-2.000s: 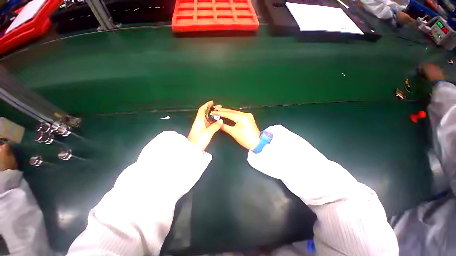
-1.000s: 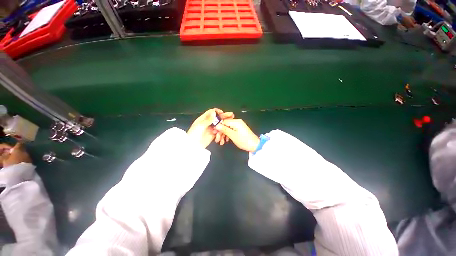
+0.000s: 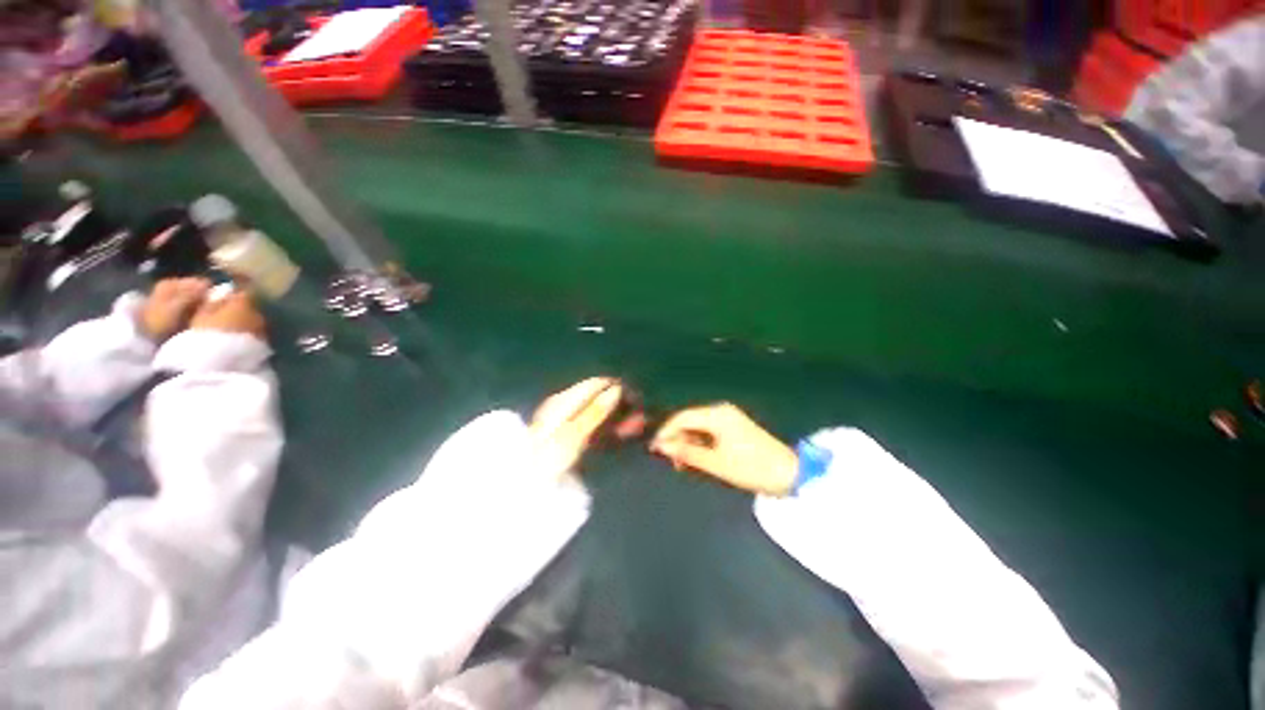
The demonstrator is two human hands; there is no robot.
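Observation:
My left hand (image 3: 576,423) is near the middle, its fingers curled around a small dark unit (image 3: 626,407). The unit is blurred and mostly covered by the fingers. My right hand (image 3: 724,447) is just to its right, a small gap apart, with thumb and fingertips pinched together. Whether a tiny piece is between them cannot be told. A blue band (image 3: 812,465) is on my right wrist. Both hands are above the dark green surface (image 3: 666,555).
Shiny silver units (image 3: 364,294) lie at left by a metal post (image 3: 271,139). Another person's hands (image 3: 201,308) are further left. Across the back are a black tray of silver pieces (image 3: 555,49), a red tray (image 3: 763,104) and a black tray (image 3: 943,153) with white paper (image 3: 1061,174).
The view has swung left, so trays and silver units appear further right. My hands have moved apart; they were together around the small unit. More of the left neighbour shows.

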